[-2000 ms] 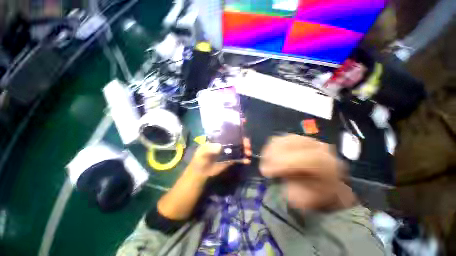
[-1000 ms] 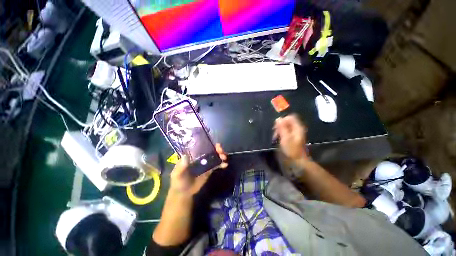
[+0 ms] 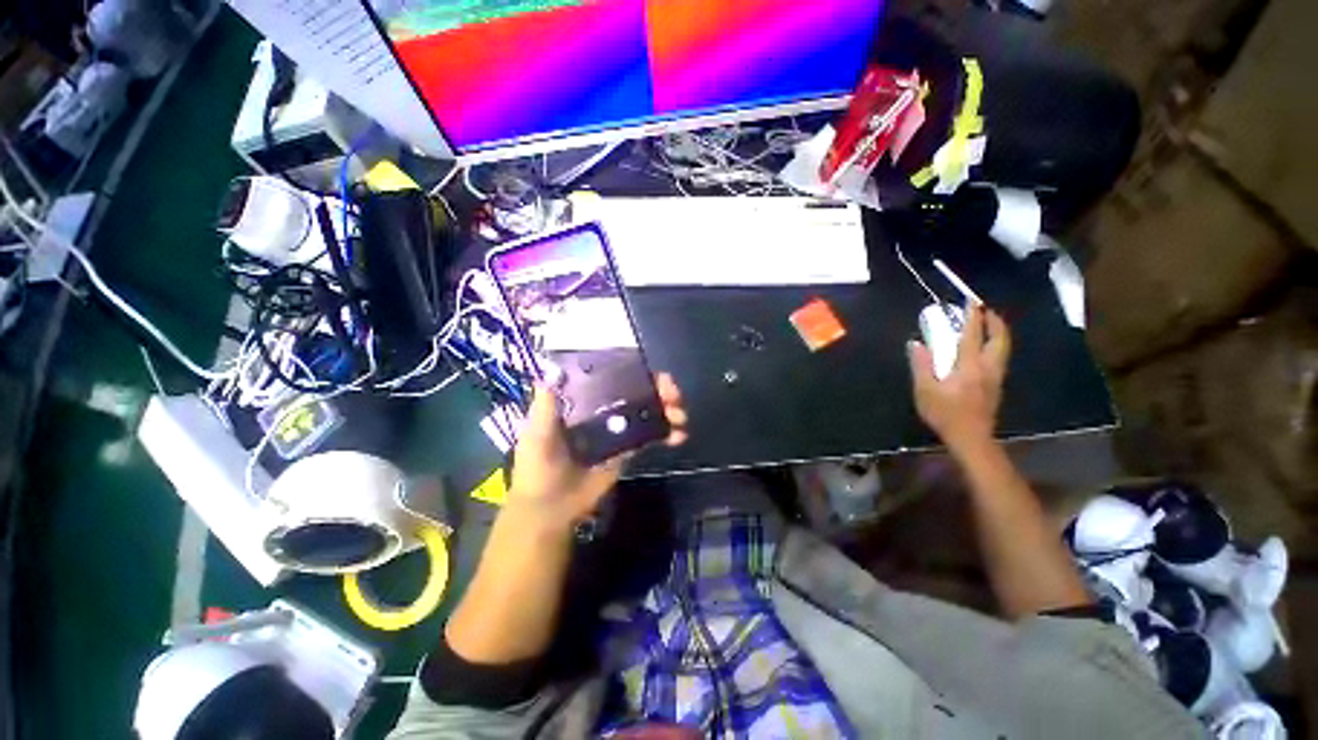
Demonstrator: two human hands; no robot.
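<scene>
My left hand [image 3: 557, 460] holds a smartphone [image 3: 583, 340] upright over the left part of the black mat. Its lit screen shows a camera picture of the monitor and keyboard. My right hand [image 3: 966, 379] rests on the white computer mouse [image 3: 942, 341] at the right of the mat, its fingers around it. The monitor [image 3: 578, 72] at the top shows bright red, purple and blue panes. The white keyboard [image 3: 737, 240] lies below it, its left end partly behind the phone.
An orange square [image 3: 817, 324] lies on the black mat [image 3: 752, 405]. Tangled cables, a white bullet camera [image 3: 336, 506], a yellow tape roll [image 3: 398, 586] and a dome camera [image 3: 239, 687] are at left. A red packet [image 3: 872, 130] is by the monitor. More white cameras [image 3: 1178, 564] are at lower right.
My right hand has moved right from near the orange square onto the mouse. The phone in my left hand has shifted up and right and stands more upright. The view has steadied.
</scene>
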